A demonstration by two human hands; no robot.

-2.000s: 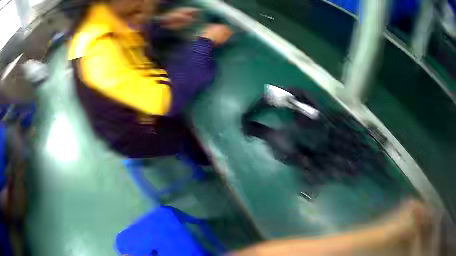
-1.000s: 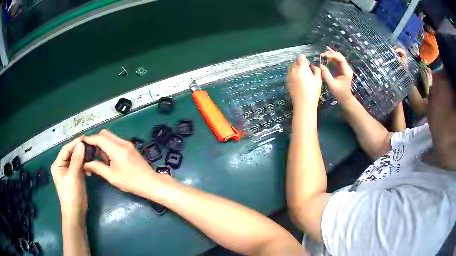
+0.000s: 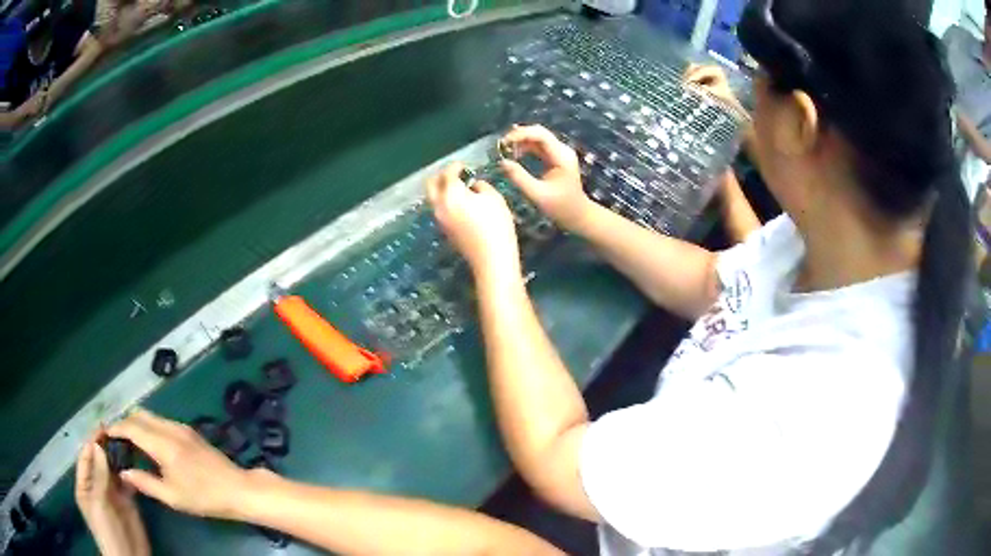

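Note:
My left hand [image 3: 100, 491] and my right hand [image 3: 179, 462] are at the lower left, holding a black square housing [image 3: 117, 454] between their fingertips. Whether a small insert is on it is hidden by the fingers. A loose pile of black housings [image 3: 241, 400] lies on the green bench just right of my right hand. One housing [image 3: 164, 361] sits on the pale rail and another is at its inner edge. More black parts [image 3: 38, 532] are cut off at the lower left corner. An orange-handled tool [image 3: 326, 339] lies right of the pile, its metal tip at the rail.
A neighbouring worker in a white shirt [image 3: 750, 424] sits close on the right, hands over a clear blister tray [image 3: 418, 315]. Another clear tray [image 3: 630, 119] is raised behind. A pale rail [image 3: 245, 304] borders the dark green belt, which carries small scraps [image 3: 152, 303]. Other people's arms show upper left.
Since one second ago the view has swung right, so the bench things sit lower and further left. My hands still hold the housing. Two seconds ago the blurred view showed another worker and blue stools.

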